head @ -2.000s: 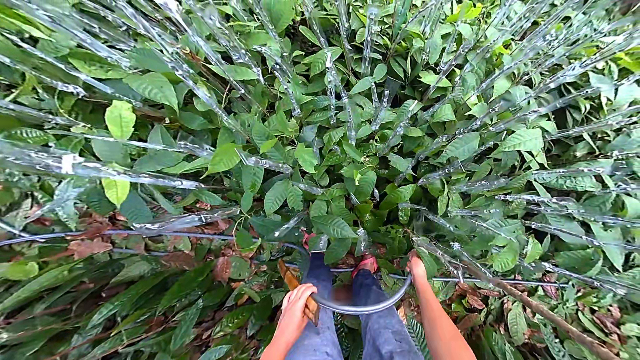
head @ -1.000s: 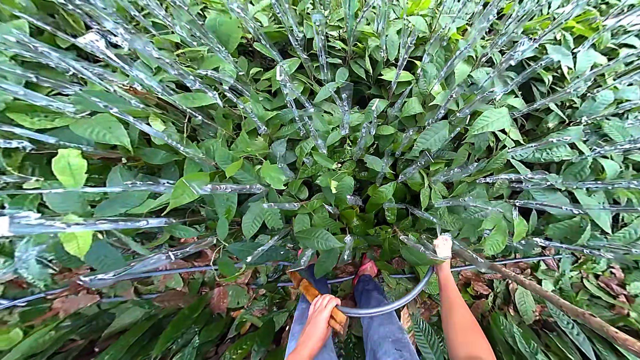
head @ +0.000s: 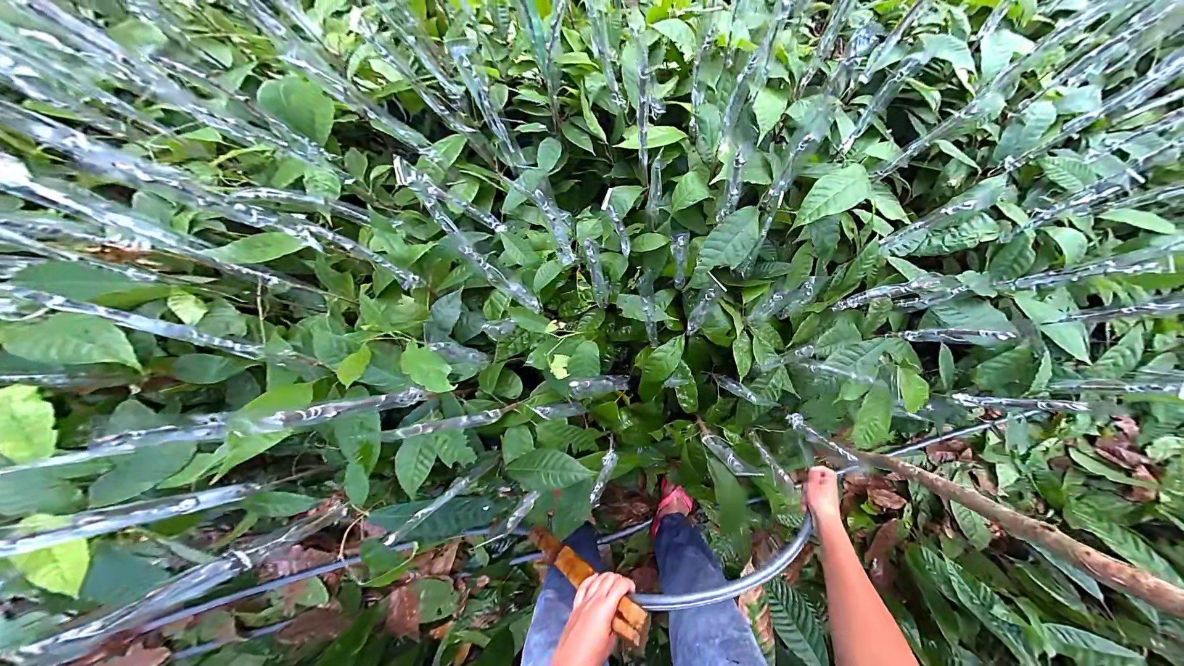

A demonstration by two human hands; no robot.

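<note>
Low in the view, my left hand (head: 597, 610) is closed around a short piece of wood (head: 573, 564), with one end of a curved clear hose (head: 731, 588) beside it. The hose bends up to my right hand (head: 821, 490), whose fingers are closed on its upper part near the plants. Ahead stand many young leafy plants, their stems wrapped in clear plastic film (head: 462, 250). Leaves and film partly cover what lies just beyond my right hand.
A long bare branch (head: 1027, 527) slants across the right side. Thin pipes or lines (head: 268, 583) run low along the plants' near edge. Dry brown leaves (head: 402, 606) and broad green foliage cover the ground around my legs and a red shoe (head: 674, 504).
The piece of wood in my left hand shows more of its length than two seconds ago. Both hands keep their hold, and the view has shifted slightly.
</note>
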